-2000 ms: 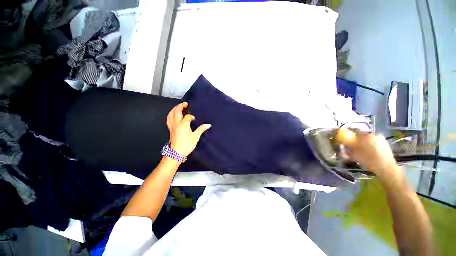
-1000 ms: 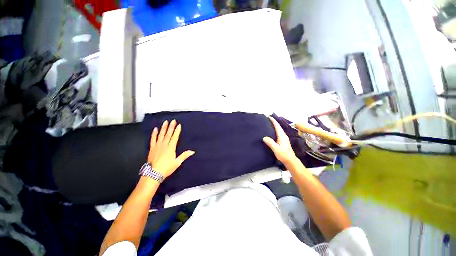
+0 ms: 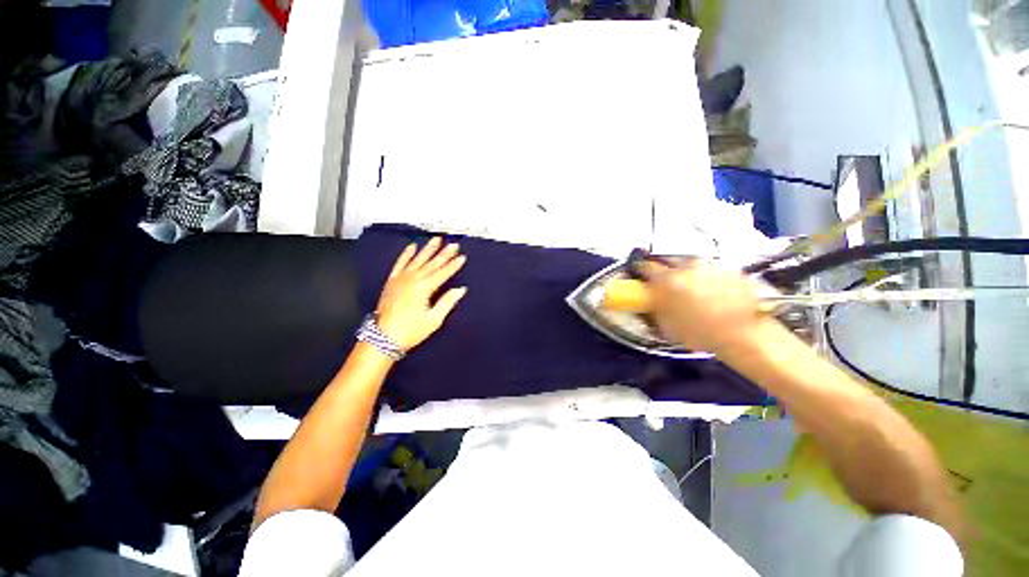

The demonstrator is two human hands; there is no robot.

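The navy garment [image 3: 508, 321] lies over the right part of the black padded form [image 3: 248, 316]. My left hand [image 3: 418, 295] rests flat on the garment near its left edge, fingers apart, holding nothing. My right hand [image 3: 700, 302] is blurred and grips the yellow handle of the steam iron [image 3: 609, 319]. The iron's silver plate lies on the right part of the garment, its tip pointing left. The far right end of the garment is partly hidden behind the iron and my right forearm.
The white pressing table [image 3: 519, 124] lies behind the form, with the white beam [image 3: 307, 124] at its left. Patterned garments [image 3: 203, 152] and navy cloth [image 3: 124, 434] are heaped at left. A black steam hose [image 3: 903, 248] and a yellow hose [image 3: 937, 158] run right from the iron.
A second ago my right hand lay on the garment and the iron stood at the right end. Now my right hand holds the iron on the garment. My left hand still rests near the left edge.
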